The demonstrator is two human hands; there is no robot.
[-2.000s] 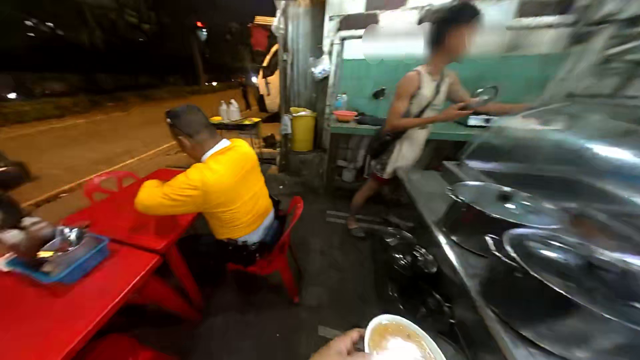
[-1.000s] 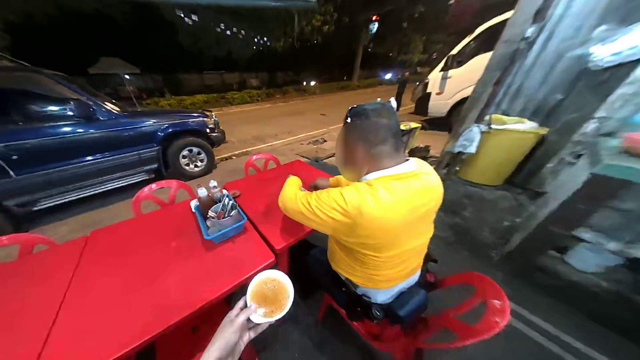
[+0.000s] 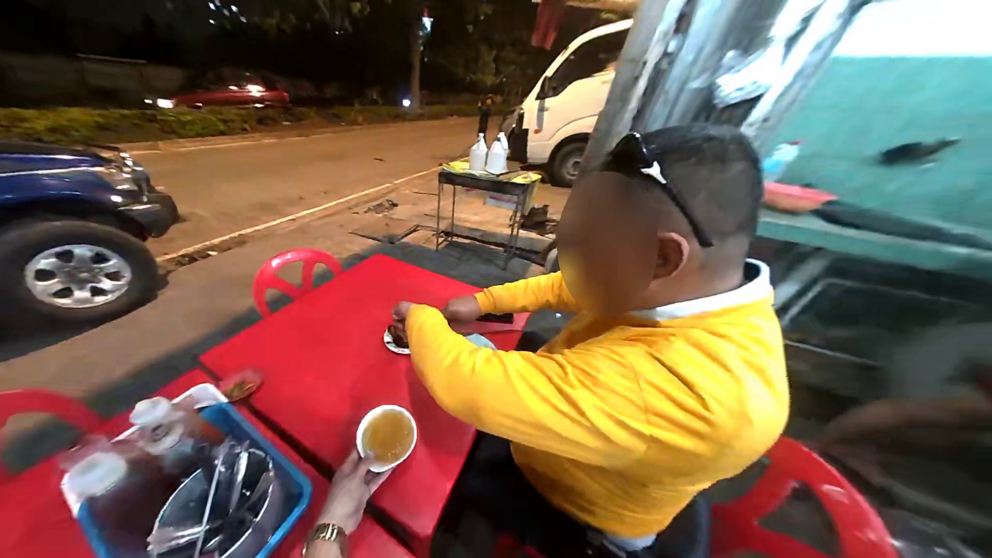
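Observation:
My left hand (image 3: 353,488), with a gold-coloured watch on its wrist, holds a white bowl (image 3: 387,438) of brownish broth by its near left side. The bowl is upright above the red table (image 3: 325,372), near the seam between two tabletops. My right hand is out of view. Just right of the bowl, a seated person in a yellow sweater (image 3: 589,395) has both hands over a small white plate (image 3: 396,342) with dark food on it. Left of my hand, a blue basket (image 3: 298,477) holds sauce bottles (image 3: 101,484) and a metal container (image 3: 225,504) with wrapped utensils.
Red plastic chairs stand at the table's far side (image 3: 294,267) and behind the person (image 3: 821,480). A small side stand (image 3: 488,182) holds white jugs. A blue vehicle (image 3: 70,201) and a white van (image 3: 577,93) are by the road. A small dish (image 3: 242,385) lies past the basket.
The view has swung from the stall's pots to the table and come nearer to the seated person. My left hand has carried the bowl over the table, beyond the basket's right side.

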